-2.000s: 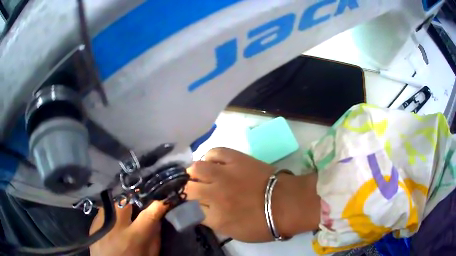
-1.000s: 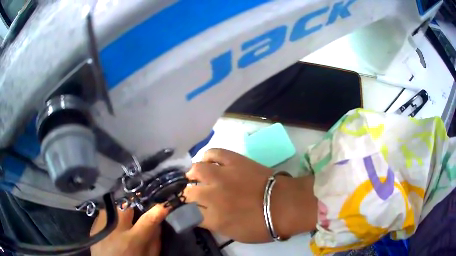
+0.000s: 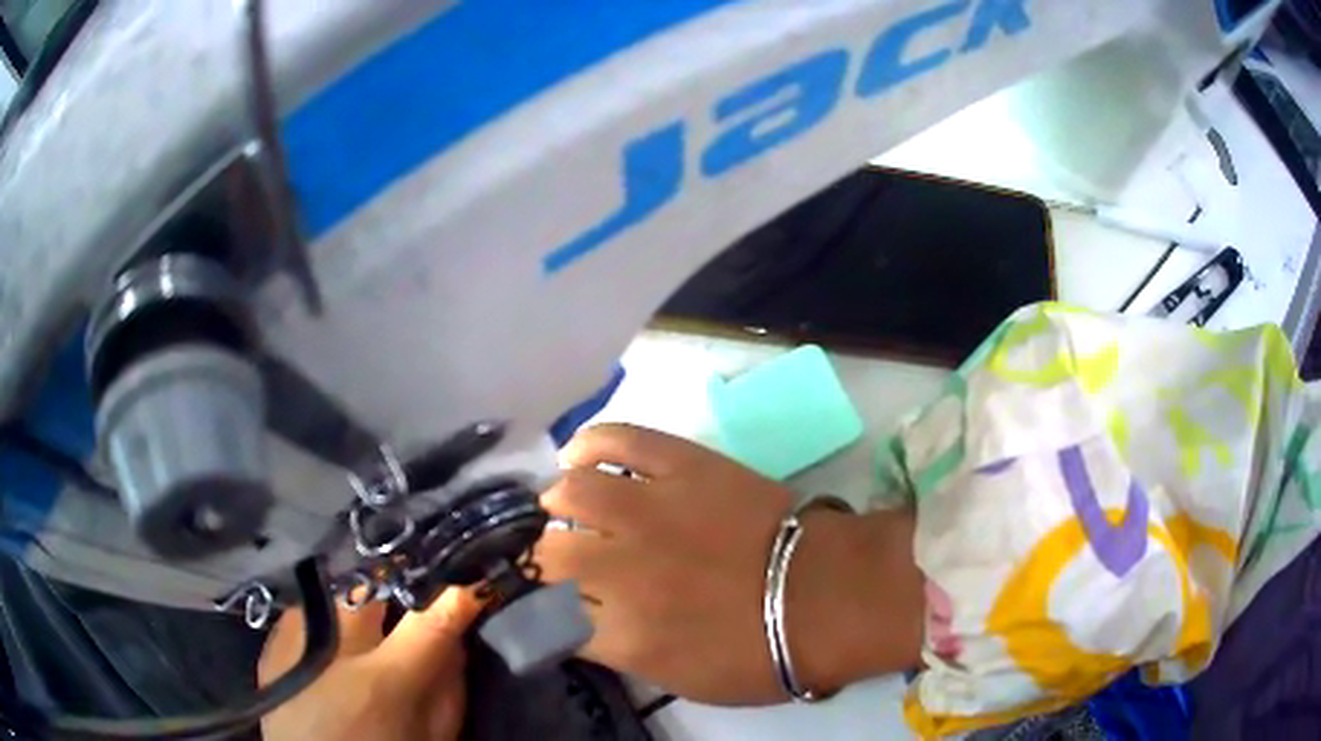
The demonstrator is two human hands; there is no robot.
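Dark fabric (image 3: pixel 507 706) shows at the bottom edge, between and under my hands. My left hand (image 3: pixel 380 669) is low at the left, cut off by the bottom edge, its fingers partly behind the tension assembly (image 3: pixel 478 539). My right hand (image 3: pixel 659 557), with a ring and a silver bracelet, lies on the bed over the fabric's right side, fingers curled towards the left hand. The white JACK machine head (image 3: pixel 478 333) and a grey knob (image 3: pixel 536 625) hide the fingertips and the needle area. I cannot tell how either hand holds the fabric.
A mint-green piece (image 3: pixel 790 411) lies just behind my right hand. A black smartphone (image 3: pixel 898 268) lies behind it. Black-and-silver snips (image 3: pixel 1200 287) lie at the right. My patterned right sleeve (image 3: pixel 1087 507) covers the right side. A large grey dial (image 3: pixel 189 449) sticks out at the left.
The view has shifted slightly back and forth. Both hands keep nearly the same pose and place beside the tension assembly. No clear movement of the fabric shows.
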